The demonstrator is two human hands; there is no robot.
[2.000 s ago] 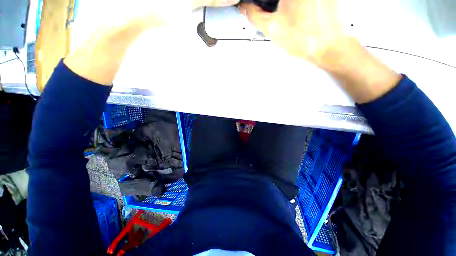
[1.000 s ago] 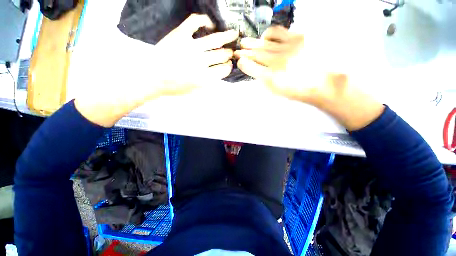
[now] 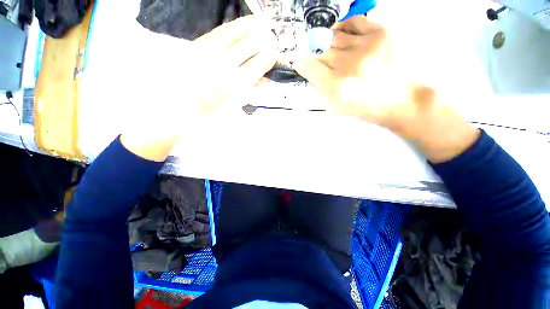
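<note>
A dark garment (image 3: 184,17) lies on the white machine table (image 3: 289,148), left of the needle area. A small dark piece of fabric (image 3: 282,73) shows between my fingertips, just in front of the shiny presser foot area (image 3: 286,33). My left hand (image 3: 214,75) is overexposed, its fingertips at the left edge of the small piece. My right hand (image 3: 368,72) has its thumb and fingertips at the piece's right edge, below the round tension dial (image 3: 321,15). The exact hold of the fingertips is partly lost in glare.
A tan pad (image 3: 58,90) lies at the left with dark fabric (image 3: 62,15) on its far end. Blue crates (image 3: 377,235) holding dark garments (image 3: 437,259) stand below the table edge. A red item (image 3: 161,299) is at lower left. Part of another person (image 3: 30,248) shows at far left.
Both hands have come from the top edge into fuller view. Since one second ago, the small piece shows less between the fingertips and the dark garment sits higher in view.
</note>
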